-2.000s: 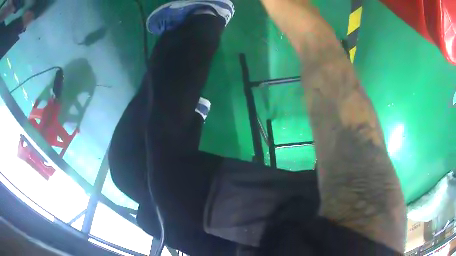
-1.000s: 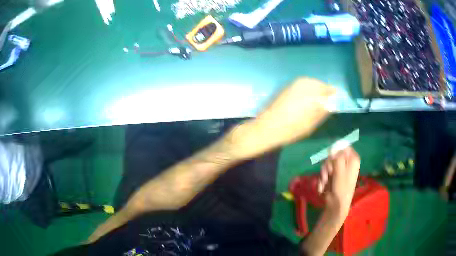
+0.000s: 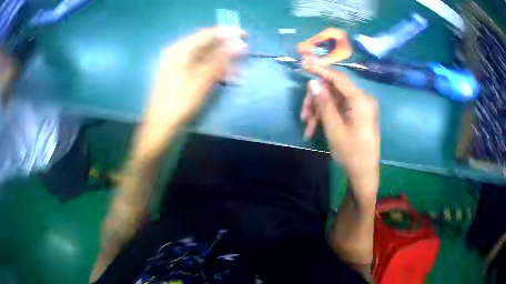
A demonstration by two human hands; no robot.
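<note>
The picture is blurred by motion. An orange rounded frame (image 3: 339, 45) with a dark centre lies on the green bench. My right hand (image 3: 347, 105) is just in front of it, with bent fingers at a small dark wired module (image 3: 294, 60); whether they grip it is unclear. A thin dark lead (image 3: 261, 55) runs from the module towards my left hand (image 3: 202, 64), whose fingertips are blurred near its end; I cannot tell if they hold it. The blue and black electric screwdriver (image 3: 421, 76) lies right of the orange frame, its thin bit pointing left towards it.
A pale curved piece (image 3: 395, 36) lies behind the screwdriver. A blurred silvery pile (image 3: 338, 8) is at the back. A box packed with dark parts (image 3: 488, 122) is at the right. A red stool (image 3: 408, 244) stands below the bench edge. White cloth-like material (image 3: 33, 141) is at far left.
The view has turned from the floor to the bench. Both hands have come over the bench near the module and orange frame. The pale green strip at my right hand is no longer seen there.
</note>
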